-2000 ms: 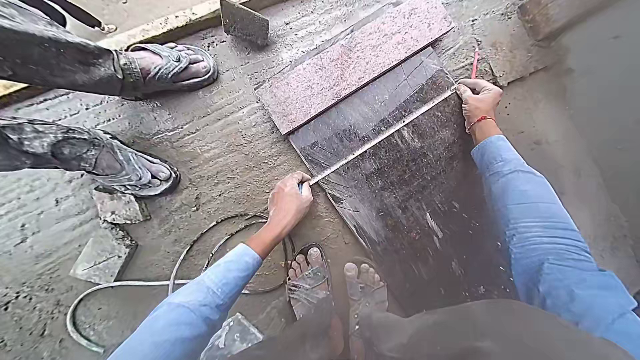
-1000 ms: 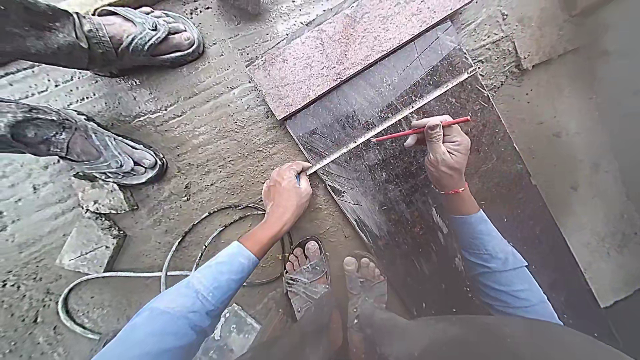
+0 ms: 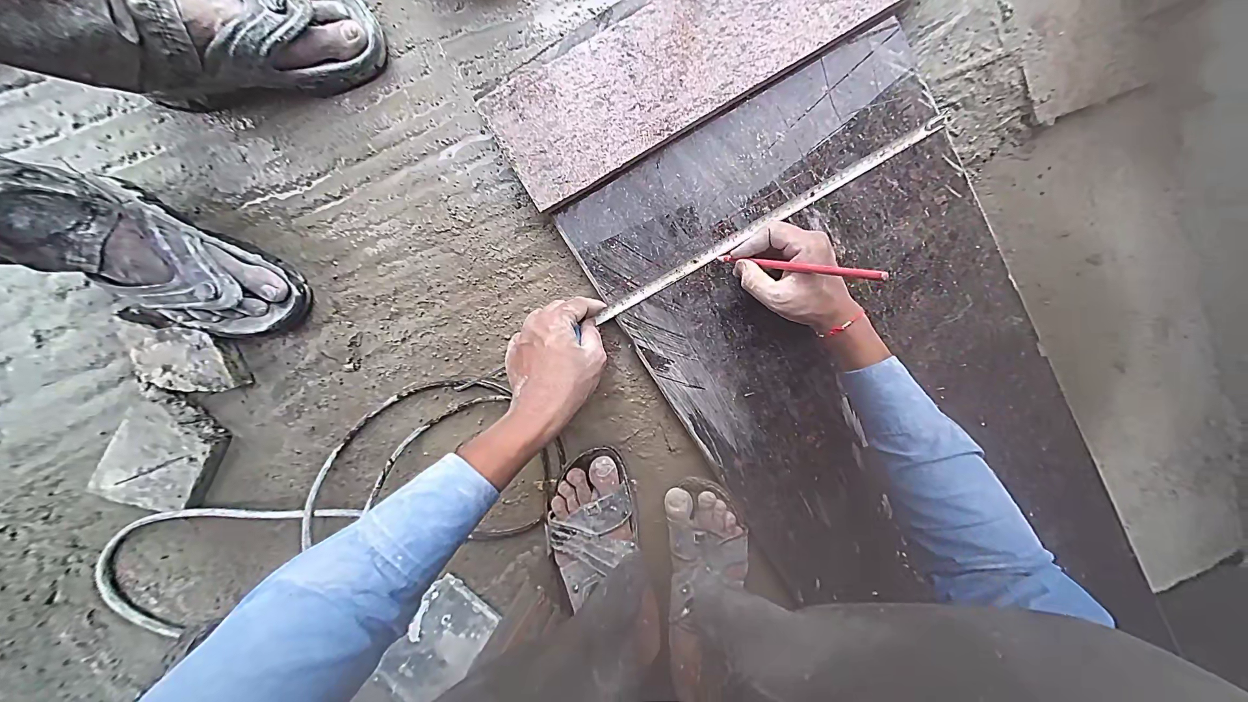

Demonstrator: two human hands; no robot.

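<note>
A dark polished stone slab (image 3: 877, 409) lies on the ground, with a measuring tape (image 3: 819, 190) stretched across it. The tape's hooked end rests at the slab's far right edge. Just off the left edge, my left hand (image 3: 556, 361) grips the tape's other end; a bit of blue shows in the fist, and the case is hidden. My right hand (image 3: 795, 278) rests on the slab and holds a red pencil (image 3: 829, 268), its tip at the tape's lower edge. A pinkish stone strip (image 3: 663, 93) lies across the slab's upper part.
Another person's sandalled feet (image 3: 234, 273) stand at the left on wet, gritty ground. Broken stone pieces (image 3: 161, 453) and a looped cable (image 3: 224, 514) lie lower left. My own sandalled feet (image 3: 595, 517) are beside the slab. Grey slabs (image 3: 1102, 292) lie at the right.
My right hand has moved left from the tape's far end to the middle of the tape, bringing the red pencil's tip to it. My left hand has stayed at the left edge.
</note>
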